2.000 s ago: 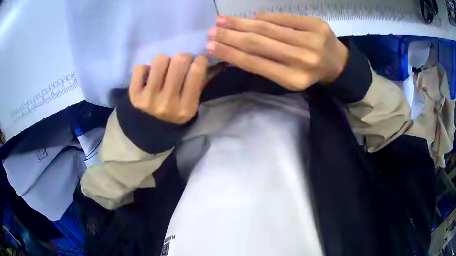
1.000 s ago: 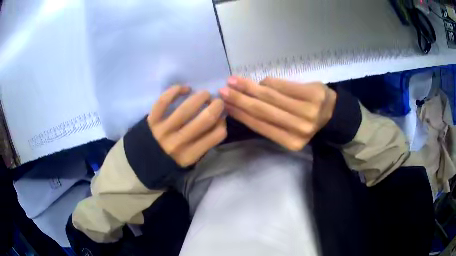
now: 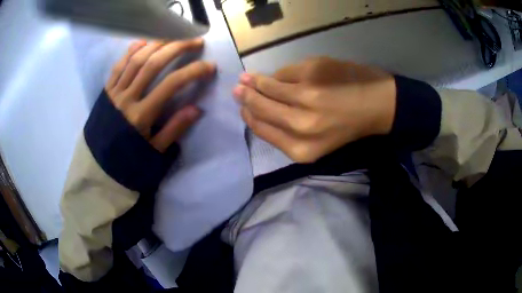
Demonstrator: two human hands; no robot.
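Observation:
The light grey-blue panel [image 3: 206, 166] lies on the white table and hangs over its front edge toward the lap. A thin dark seam edge [image 3: 234, 44] runs along its right side. My left hand [image 3: 157, 86] rests on the panel with fingers spread, pressing it from above. My right hand [image 3: 320, 109] pinches the panel's right edge between thumb and fingertips. The sewing machine head [image 3: 126, 20] is blurred and close at the upper left. The needle area [image 3: 200, 11] shows small and dark at the top; the needle tip cannot be made out.
The cream machine bed [image 3: 320, 20] has a dark outline at the top. Dark-handled scissors [image 3: 487, 43] lie at the upper right. The white table [image 3: 34, 131] extends left. Light cloth [image 3: 303, 229] lies across the lap.
The panel and hands have moved up toward the machine, whose head and bed now show. My left hand has opened from its curled grip and spread flat on the panel; my right hand still pinches the edge.

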